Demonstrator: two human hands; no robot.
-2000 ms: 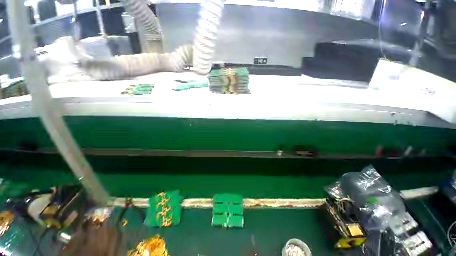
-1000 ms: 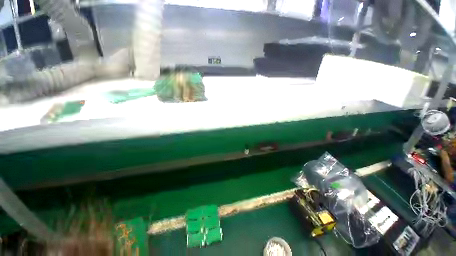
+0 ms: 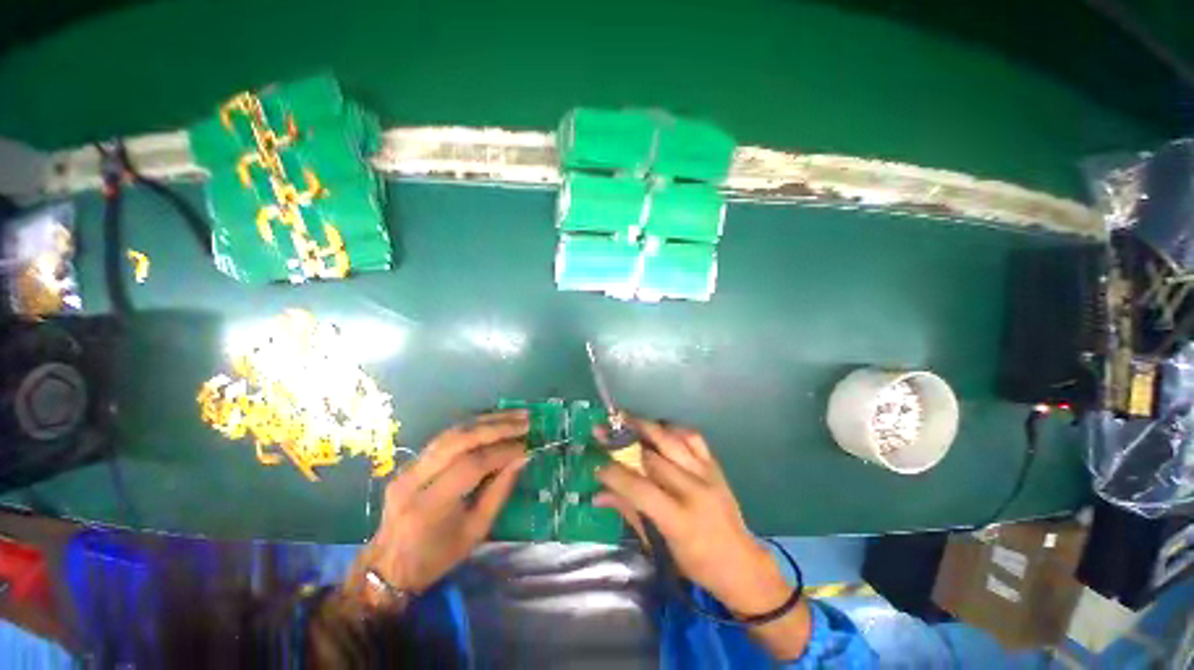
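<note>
A green PCB panel (image 3: 560, 491) lies flat at the front edge of the bench, between my hands. My right hand (image 3: 687, 504) grips the soldering iron (image 3: 615, 425) by its tan grip, with the metal tip pointing up and away, off the panel. My left hand (image 3: 452, 504) is at the panel's left side, fingers over its edge, with a thin silvery solder wire (image 3: 547, 446) running from the fingertips over the panel. A loose pile of orange-yellow flex circuits (image 3: 304, 399) lies left of my left hand. No orange strip shows clearly on the panel.
A stack of soldered panels (image 3: 295, 183) stands far left, bare panels (image 3: 642, 210) far centre. A whitish cup (image 3: 894, 419) with silvery bits is at right. A black fan-like box (image 3: 53, 393) is at left, equipment under clear plastic (image 3: 1152, 445) at far right, a cardboard box (image 3: 1006, 582) below.
The view has swung down from the shelf and far bench to the near work area. Both hands, the iron and the panel between them are now in view.
</note>
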